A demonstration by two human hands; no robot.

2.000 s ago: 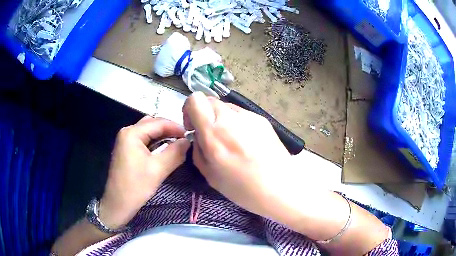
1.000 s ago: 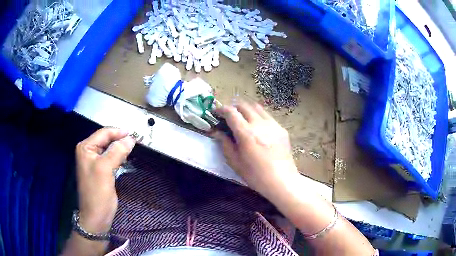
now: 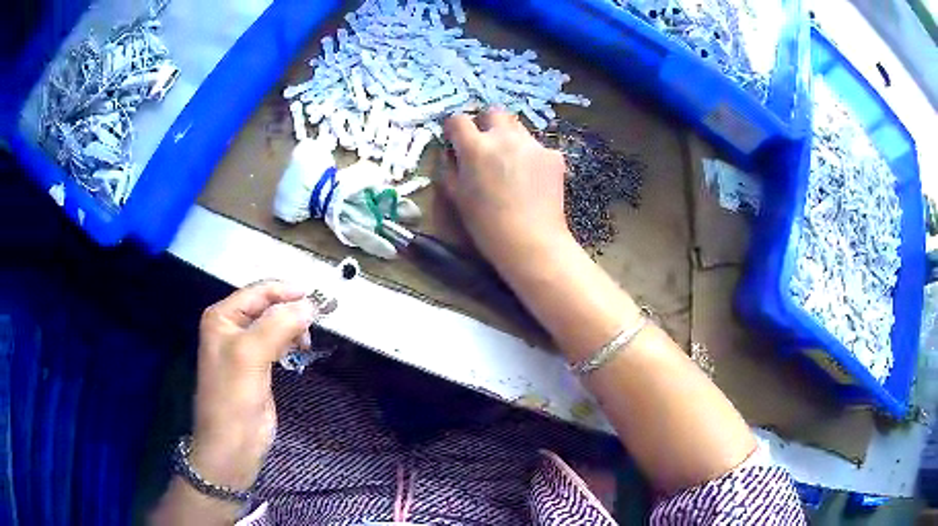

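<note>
My left hand [image 3: 252, 344] is at the bench's front edge, fingertips pinched on a small white part [image 3: 323, 301] with some pale material hanging below. My right hand [image 3: 504, 180] is over the cardboard, fingertips at the near edge of the heap of white plastic strips [image 3: 396, 77]; what it touches is hidden. The dark pile of small metal pieces [image 3: 602, 185] lies just right of it. The padded hammer, its head wrapped in white cloth [image 3: 355, 211] with a blue band, lies on the cardboard; its black grip [image 3: 458, 265] runs partly under my right wrist.
Blue trays stand around the cardboard [image 3: 648, 293]: one at left [image 3: 206, 123] with a stringy heap, one at right [image 3: 766, 257] full of pale strips, another at the top right [image 3: 669, 67]. A round black spot [image 3: 349, 268] is by the white bench edge [image 3: 442, 329].
My right hand left the left hand's work, passed over the hammer and moved up to the strip heap. My left hand moved left, away from it, still pinching the part.
</note>
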